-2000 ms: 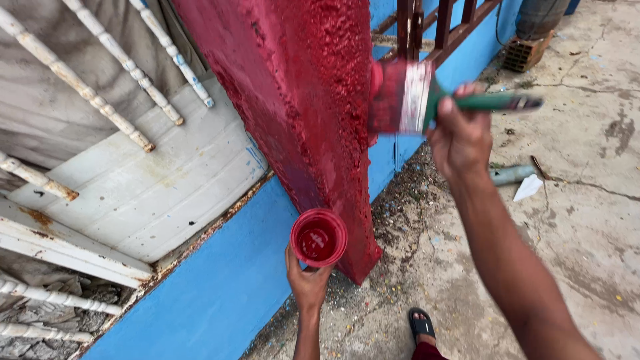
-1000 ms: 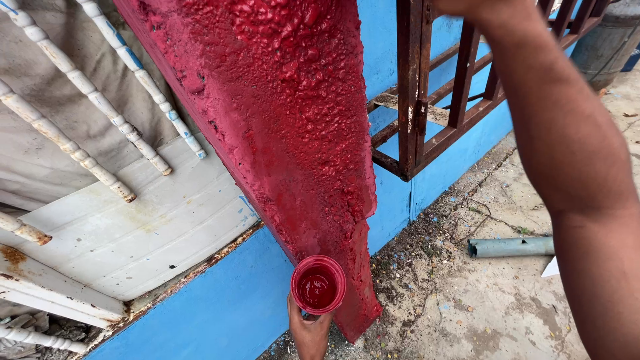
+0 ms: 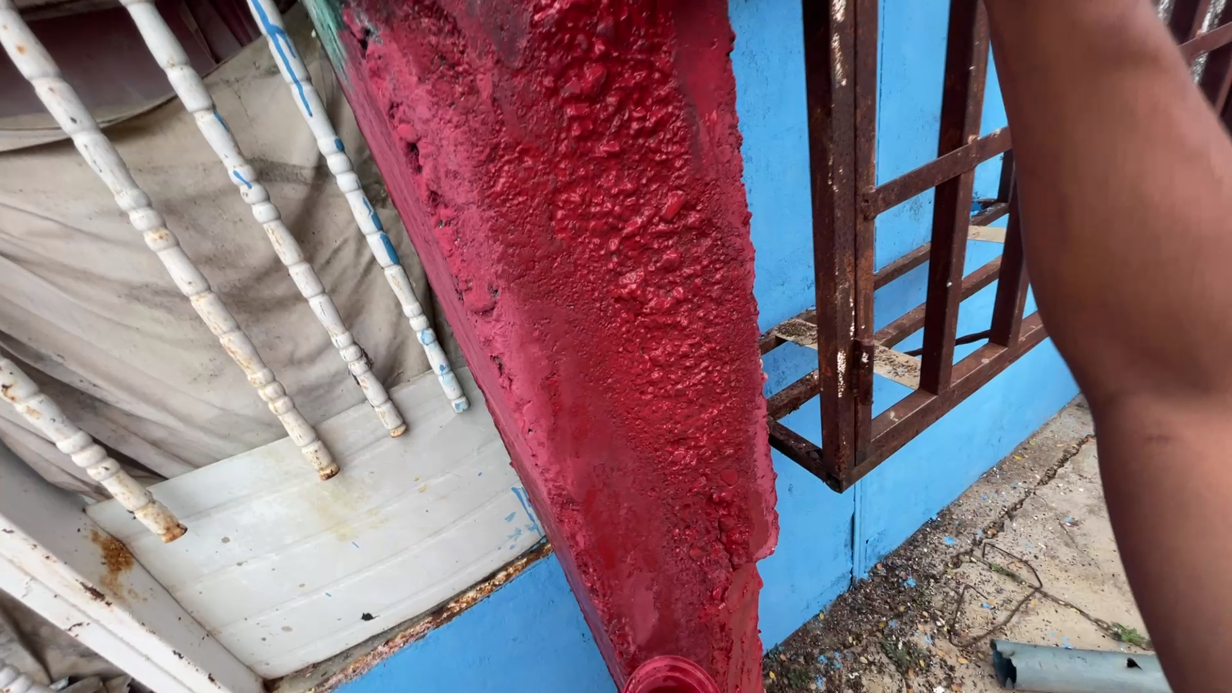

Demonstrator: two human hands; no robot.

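A rough concrete pillar (image 3: pixel 616 318) coated in glossy red paint fills the middle of the view; a patch of green shows at its upper left edge. At the bottom edge, in front of the pillar's foot, only the rim of a cup of red paint (image 3: pixel 671 677) shows, and my left hand is out of the frame below it. My right forearm (image 3: pixel 1136 289) runs up the right side and out at the top, so my right hand and whatever it holds are hidden from view.
Right of the pillar, a rusty metal grille (image 3: pixel 847 289) juts from a blue wall (image 3: pixel 818 558). White turned metal bars (image 3: pixel 279 260) stand at left before a draped cloth (image 3: pixel 87 250) and white panel (image 3: pixel 366 539). A grey-blue pipe (image 3: pixel 1078 667) lies on the cracked concrete ground.
Two seconds ago my right hand held a paintbrush against the pillar's right edge; it has since moved up out of view. The view has tilted up, leaving my left hand below the frame.
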